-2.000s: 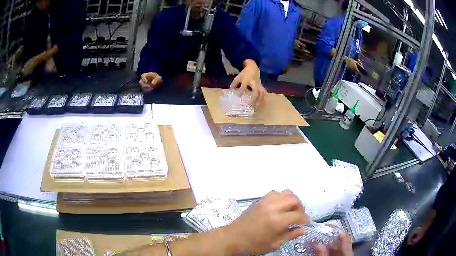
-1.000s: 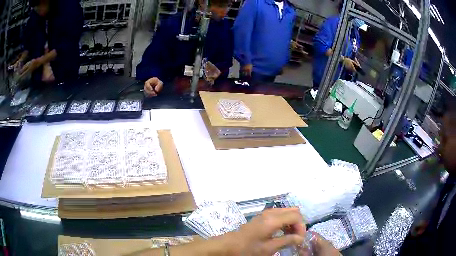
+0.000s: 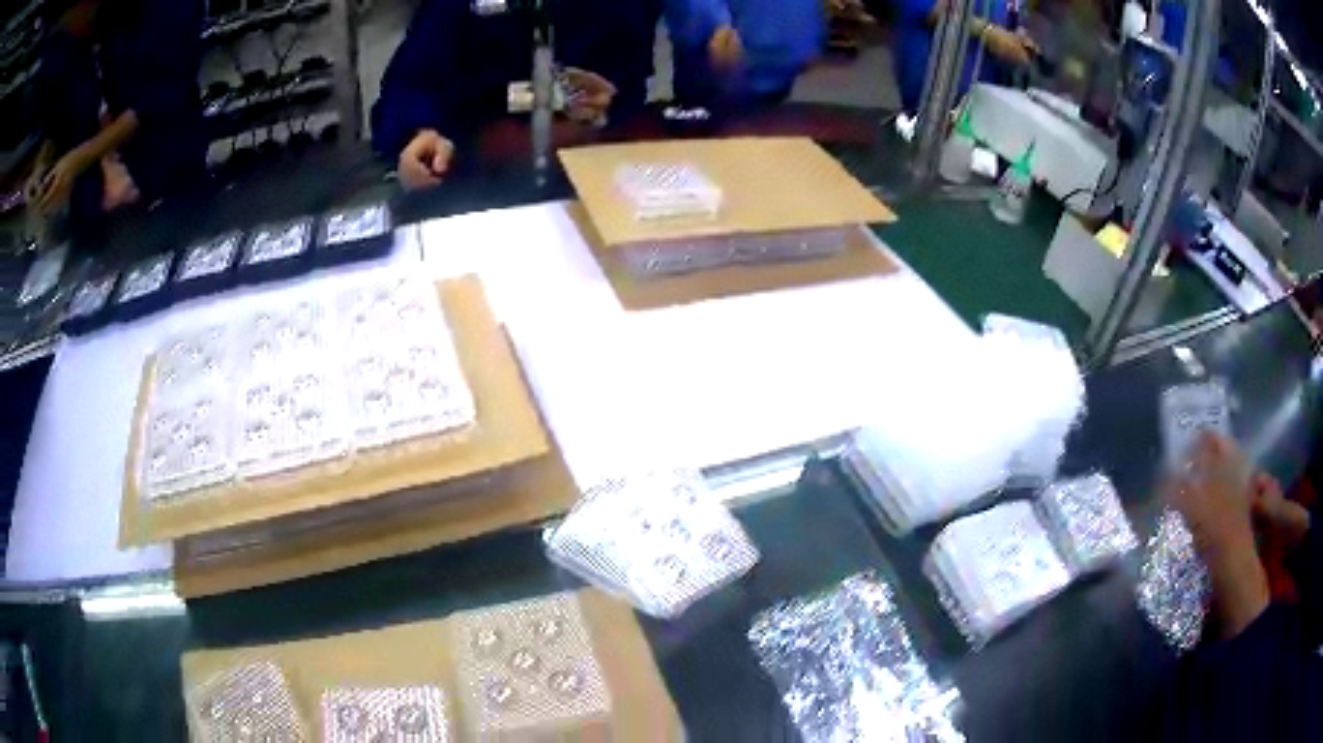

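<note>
Neither my left hand nor my right hand is in view. Nearest me, a brown cardboard sheet (image 3: pixel 639 675) bears clear dotted lens plates (image 3: pixel 530 671), some cut off by the lower edge. A fanned pile of plates (image 3: pixel 653 540) lies just behind it. A crinkled shiny plastic bag (image 3: pixel 856 661) lies on the dark bench to its right. Loose lens stacks (image 3: pixel 1001 566) and a bigger whitish pile (image 3: pixel 965 421) stand further right. On the white surface, a layered stack (image 3: pixel 312 378) holds plates in rows on brown boards.
A second layered stack (image 3: pixel 726 196) stands at the back with a small plate pile on top. Black housings (image 3: pixel 211 254) form a row at back left. Another person's hand (image 3: pixel 1212 486) is at right by a plate. Workers in blue stand behind. Green-tipped bottles (image 3: pixel 1013 192) stand by a metal frame.
My hands have left the picture, and the shiny bag and more plates on the near cardboard now show. The view has tilted down and turned. The neighbour's hand has come into view at right.
</note>
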